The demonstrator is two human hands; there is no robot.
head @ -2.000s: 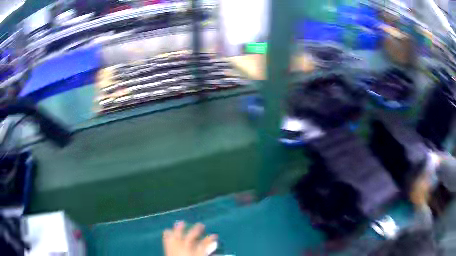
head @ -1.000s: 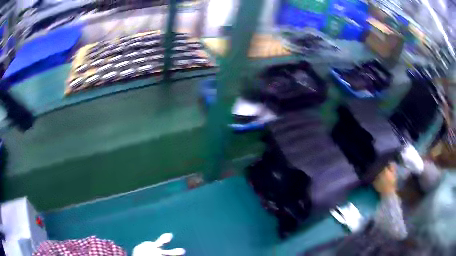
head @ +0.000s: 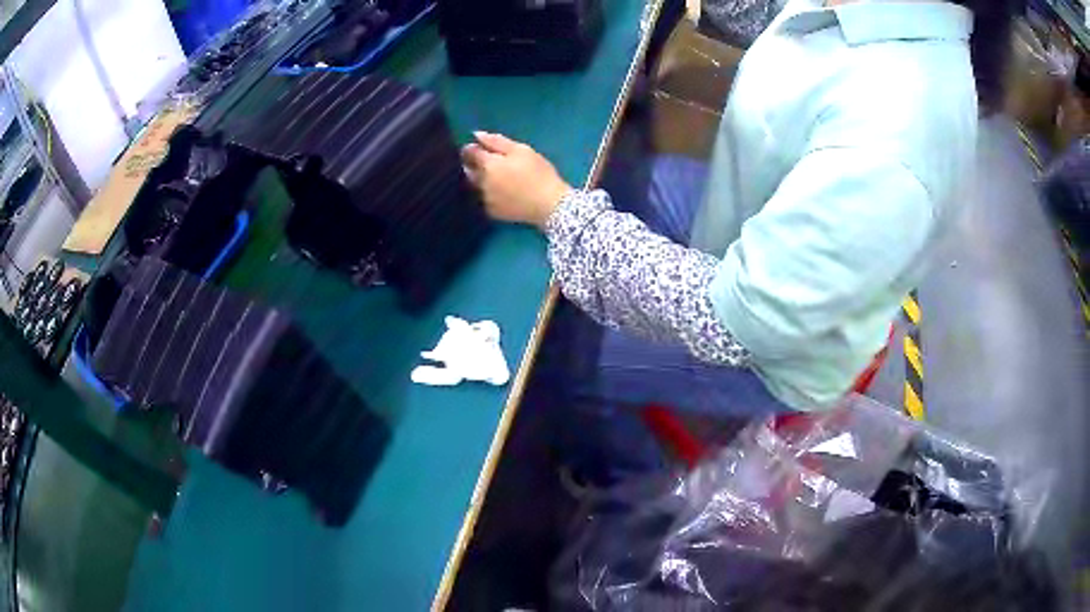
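Neither of my hands is in view. A near stack of black blister trays lies tilted on the teal bench, its ridged edges in a row. A second black stack stands behind it. A white glove lies flat on the bench near its front edge. A neighbour's bare hand is beside the second stack; whether it touches the stack is not clear.
A person in a mint shirt sits at the right. A large clear plastic bag with dark contents is at the bottom right. A green frame post crosses the left. More black trays sit at the top.
The view has swung far to the right. The hand and checked sleeve at the bottom edge are gone from view. The neighbour, glove and stacks now show larger.
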